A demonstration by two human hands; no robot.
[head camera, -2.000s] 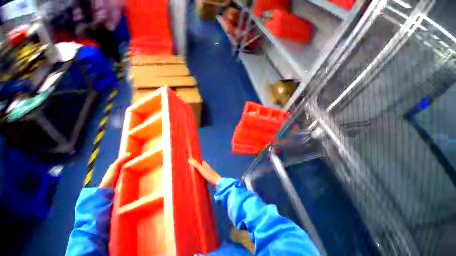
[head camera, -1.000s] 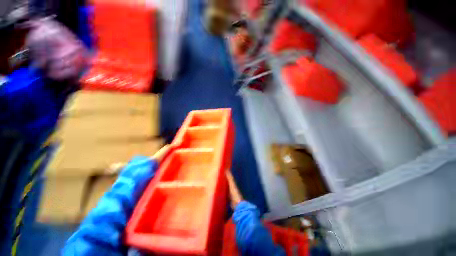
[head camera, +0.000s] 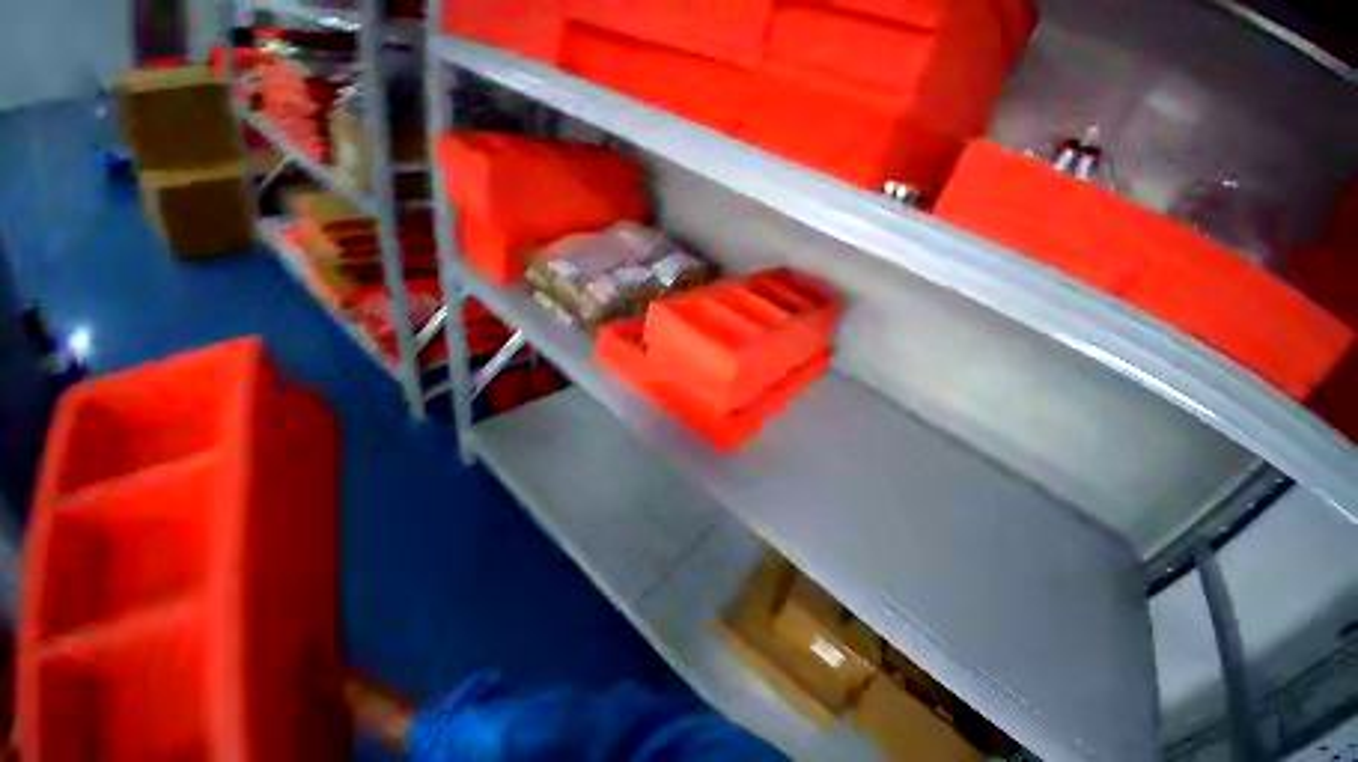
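Observation:
A red compartment tray is at the lower left, held off the floor and cut off by the bottom edge. Its visible pockets look empty. My right hand is at the tray's right side, low in the picture, blurred and partly hidden behind it, with a blue sleeve behind. Its fingers are mostly hidden, but it holds the tray. My left hand cannot be made out; the tray's left side is at the picture's edge.
A grey metal shelf rack fills the right. Its middle shelf bears red trays and a bundle of small packed items. Red trays lie above, an open carton below. Cartons stand on the blue floor.
The view has turned right toward the rack, which is now nearer and larger. The held tray has shifted to the lower left of the picture, and my left hand has left view.

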